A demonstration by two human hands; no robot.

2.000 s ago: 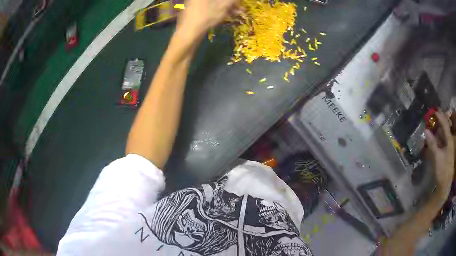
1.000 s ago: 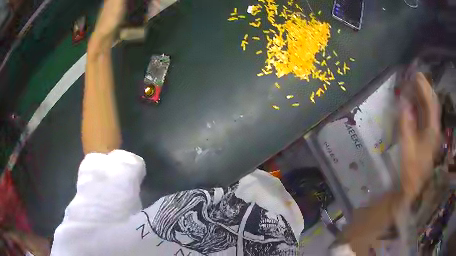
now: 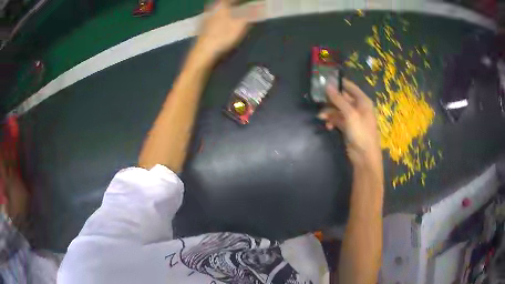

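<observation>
My right hand holds a device unit by its lower silver end, its red end with the gold round component pointing away from me. A second unit lies tilted on the dark green surface between my hands, its red end with a gold disc towards me. My left hand is blurred near the white strip, left of and beyond both units; whether it holds anything cannot be told. A pile of small yellow pieces lies right of my right hand.
A curved white strip borders the surface, with another red-ended unit beyond it. A dark flat phone lies right of the pile. The pale machine stands at lower right. At the left edge are red items and part of another person's arm.
The view has turned right. My right hand has come from the machine to the surface and now holds a unit. My left hand remains near the white strip.
</observation>
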